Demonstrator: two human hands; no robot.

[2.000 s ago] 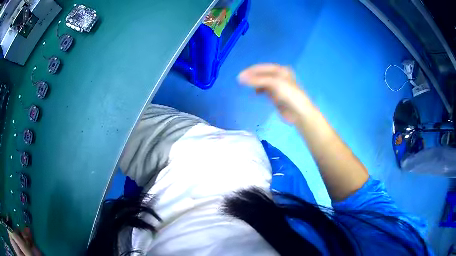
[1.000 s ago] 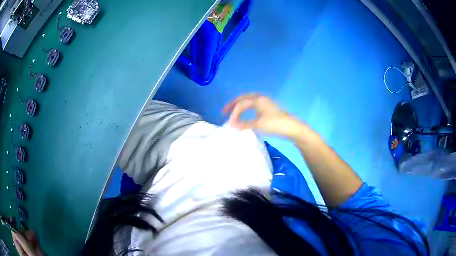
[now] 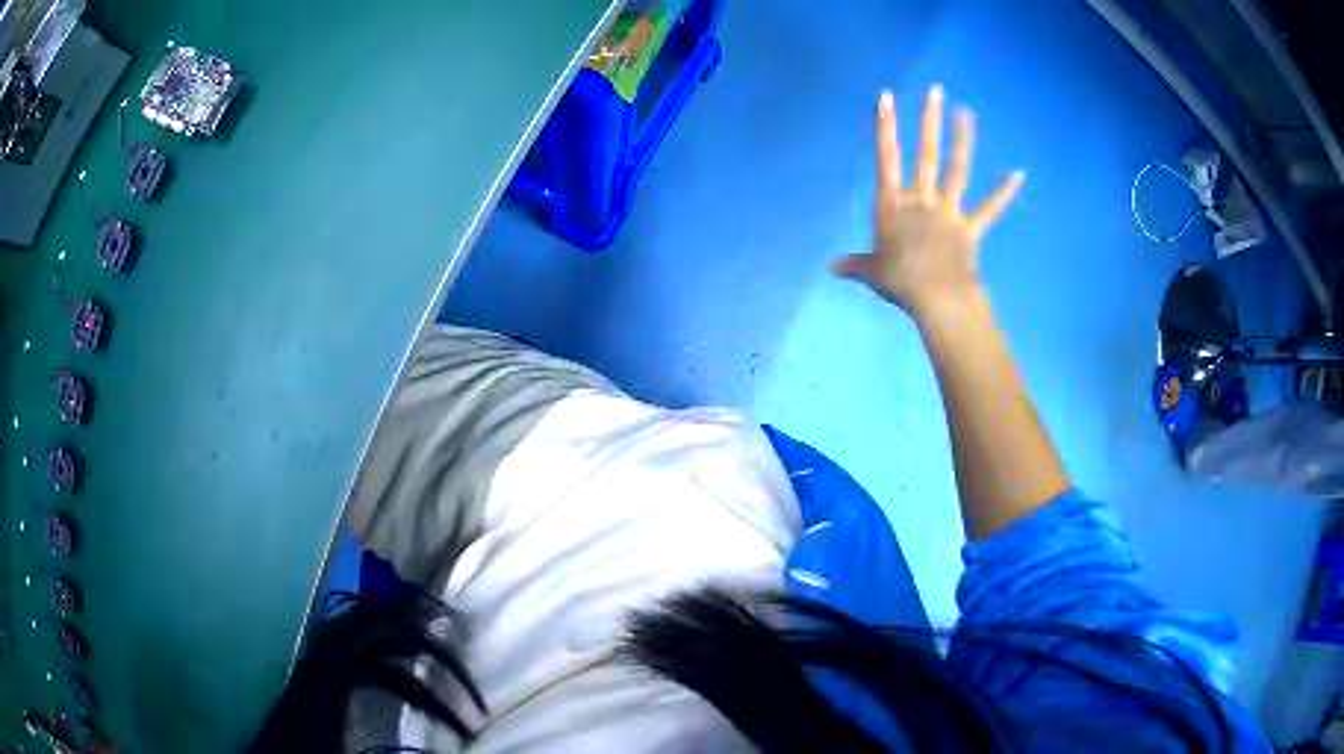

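Dark wired modules (image 3: 89, 326) lie in a long curved row on the green bench mat (image 3: 251, 354), with thin leads and tiny pale plugs on their outer side. A silver-grey circuit board assembly (image 3: 190, 92) lies at the top end of the row. My right hand (image 3: 929, 243) is held out over the blue floor, away from the bench, fingers spread, and holds nothing. My left hand is at most a dim sliver at the bottom left corner, cut off by the edge; its hold cannot be seen.
A white-grey box (image 3: 67, 118) stands at the top left. A blue bin (image 3: 590, 184) is beyond the bench edge. At the right are a white cable (image 3: 1138, 218) and a dark round base (image 3: 1197, 317) beside clear plastic. My lap and dark hair strands fill the bottom.
My right hand has moved up and away from my lap, and its fingers have spread from a curled pose. My left hand has slipped almost out at the bottom left.
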